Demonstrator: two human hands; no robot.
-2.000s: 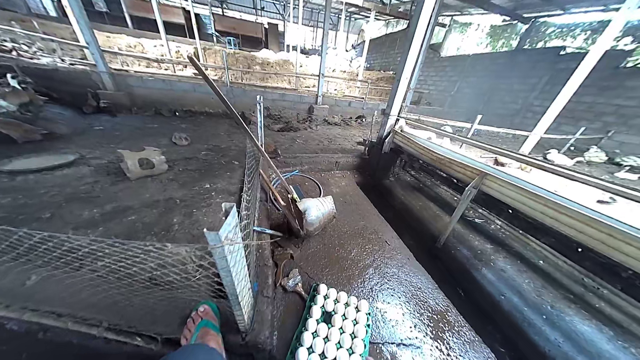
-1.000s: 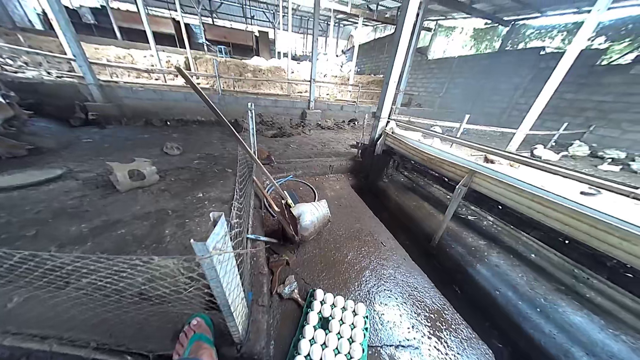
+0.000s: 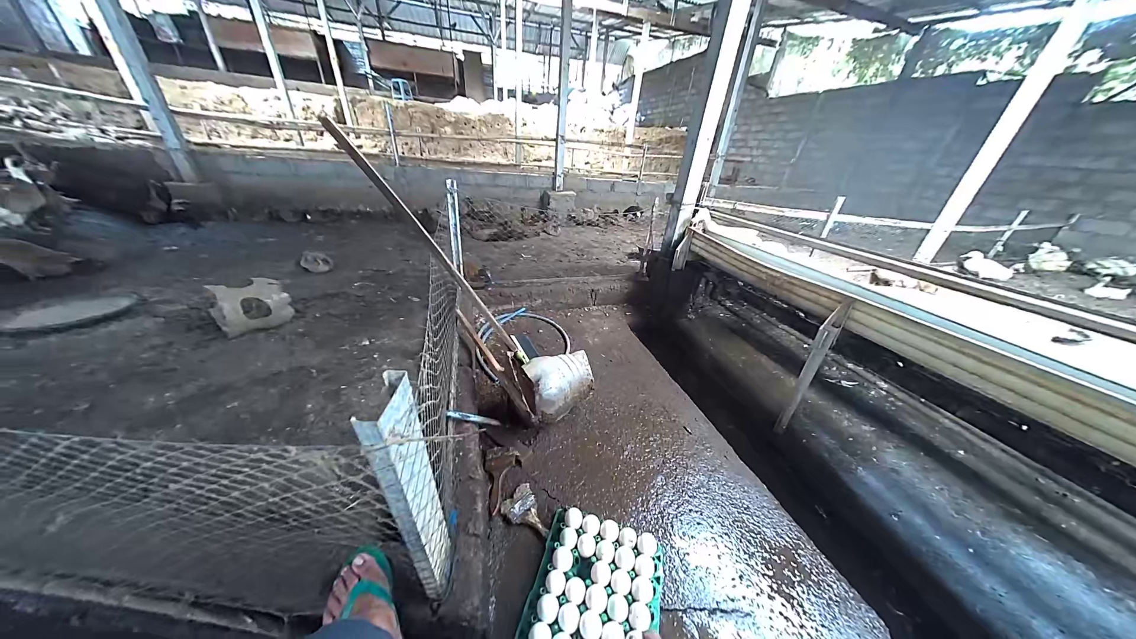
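Note:
At the bottom centre of the head view is a green egg tray point(image 3: 529, 612) filled with white eggs point(image 3: 598, 596), with one gap near its upper left. A small skin-coloured bit, perhaps a fingertip of my right hand point(image 3: 652, 635), shows at the tray's lower right corner; the rest of that hand is out of frame, so its hold is unclear. My left hand does not show. Left of the tray, beyond a low metal-edged netting panel point(image 3: 404, 475), is a foot in a green flip-flop point(image 3: 366, 586).
Ahead on the wet concrete walkway point(image 3: 621, 408) lie a whitish sack point(image 3: 561, 383), a leaning wooden pole point(image 3: 399, 209) and a hose point(image 3: 568, 333). Wire netting point(image 3: 222, 488) borders the left side. A dark gutter point(image 3: 710, 417) runs along the right, beside a corrugated low wall point(image 3: 887, 328); ducks point(image 3: 985, 266) are beyond.

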